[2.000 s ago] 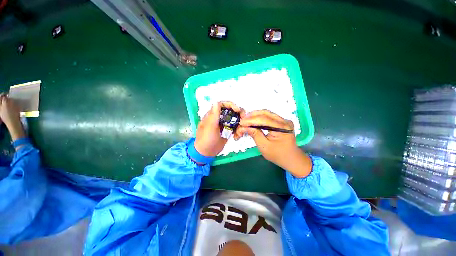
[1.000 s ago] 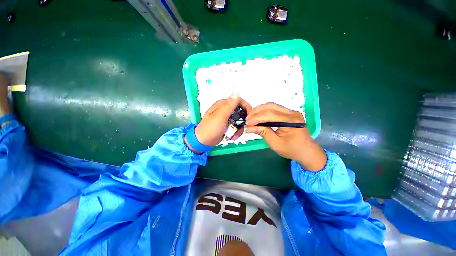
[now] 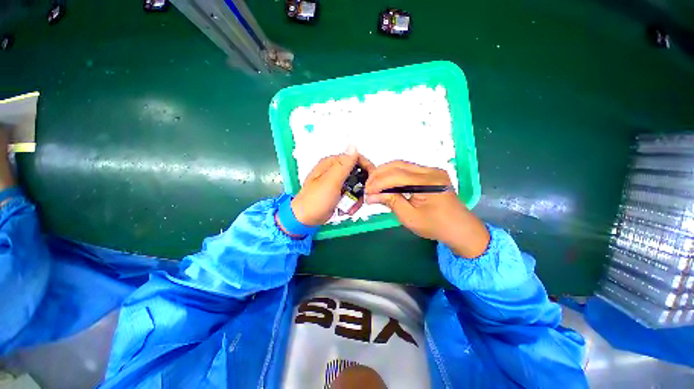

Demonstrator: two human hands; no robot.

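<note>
My left hand (image 3: 323, 191) holds a small black device unit (image 3: 354, 182) over the near part of the green tray (image 3: 467, 144). A pale square tab (image 3: 347, 203) sticks out at the unit's lower side. My right hand (image 3: 411, 199) holds a thin dark tool (image 3: 422, 189), perhaps tweezers, lying nearly level between the fingers. Its fingertips are at the unit's right side, and the tool's tip is hard to make out there. Small white parts (image 3: 373, 125) fill the tray. A blue band is around my left wrist.
Two more device units (image 3: 395, 23) (image 3: 303, 10) lie beyond the tray, others farther left and right. A slanting grey metal post (image 3: 236, 34) stands at back left. Clear blister trays (image 3: 653, 228) are stacked at right. A neighbour's blue sleeve (image 3: 23, 243) and a cream-edged card (image 3: 19, 121) are at left.
The view has shifted, so the tray and bench units sit higher than two seconds ago. The unit is turned in my left hand and more covered by fingers. My right hand stays close against it.
</note>
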